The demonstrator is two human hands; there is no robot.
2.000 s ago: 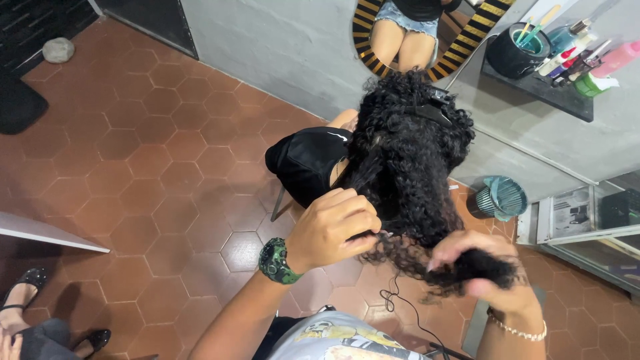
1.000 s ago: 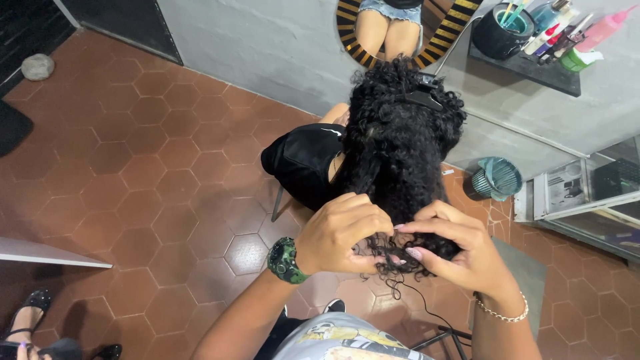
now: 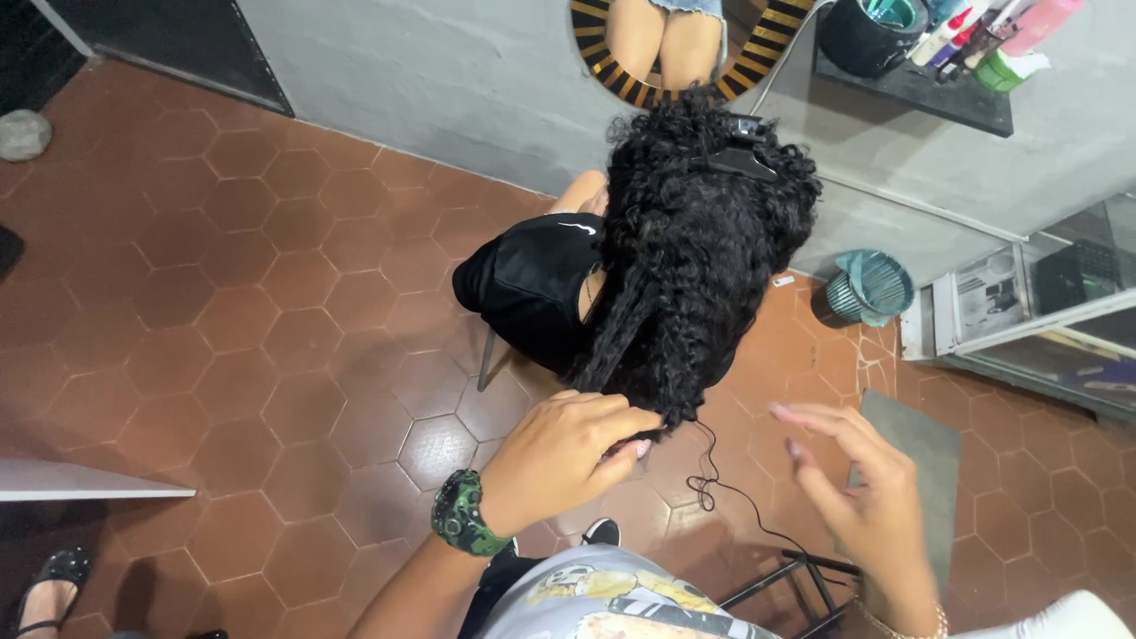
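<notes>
A seated person's long curly black hair [image 3: 701,240] hangs down their back over a black shirt [image 3: 524,284]. A black hair clip [image 3: 741,160] sits near the top of the head. My left hand [image 3: 577,453], with a green camouflage watch [image 3: 466,513] on its wrist, pinches the ends of the hair between thumb and fingers. To the right of the hair, my right hand [image 3: 861,488] is raised with thumb and fingers apart, holding nothing and not touching the hair. A bracelet circles that wrist.
A black shelf [image 3: 923,89] on the grey wall bears a dark pot, bottles and a green container. Below are a waste basket [image 3: 870,286] and a glass-fronted cabinet [image 3: 1021,311]. A black cord [image 3: 737,488] and metal stool frame [image 3: 799,586] lie near me. Another person's foot [image 3: 53,595] shows lower left.
Two seconds ago my right hand held the hair ends out to the right; then both hands met at the ends. Now my right hand has let go and moved right, while my left hand still holds hair.
</notes>
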